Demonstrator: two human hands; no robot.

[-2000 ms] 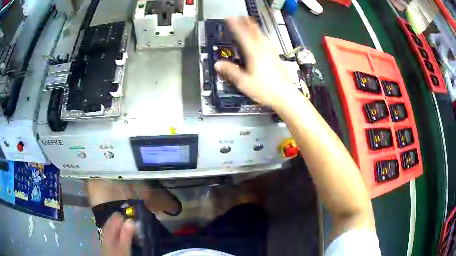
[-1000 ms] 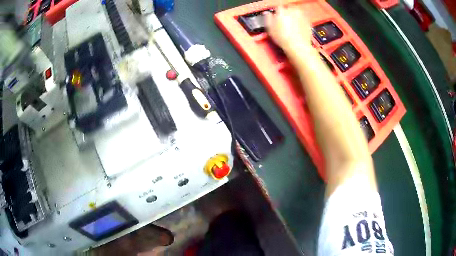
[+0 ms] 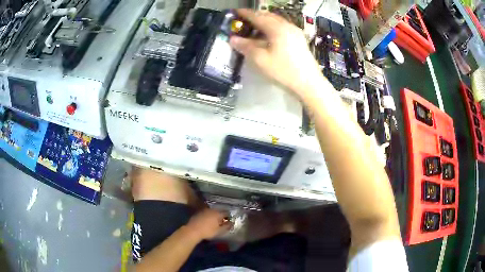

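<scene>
My right hand point(image 3: 268, 45) is over the left fixture point(image 3: 194, 53) of the white machine. Its thumb and fingers are at the gold round part of a black electronic unit point(image 3: 237, 26). A shiny pale face shows just below the fingers, on the fixture; the hand partly hides where unit and fixture meet. My left hand point(image 3: 210, 223) is low, over my lap below the machine's front edge. A small shiny pale blur is at its fingertips; I cannot tell whether it holds anything.
The machine front has a lit touchscreen point(image 3: 255, 160) and small buttons. The right fixture point(image 3: 335, 53) is partly behind my right forearm. A red tray point(image 3: 415, 143) with several black units lies on the green belt at the right. A neighbouring machine and a blue printed mat point(image 3: 69, 159) are at the left.
The view has swung back left from the red tray. My right hand has moved from the tray to the left fixture. A unit now sits in the tray's far pocket. My left hand is back in view.
</scene>
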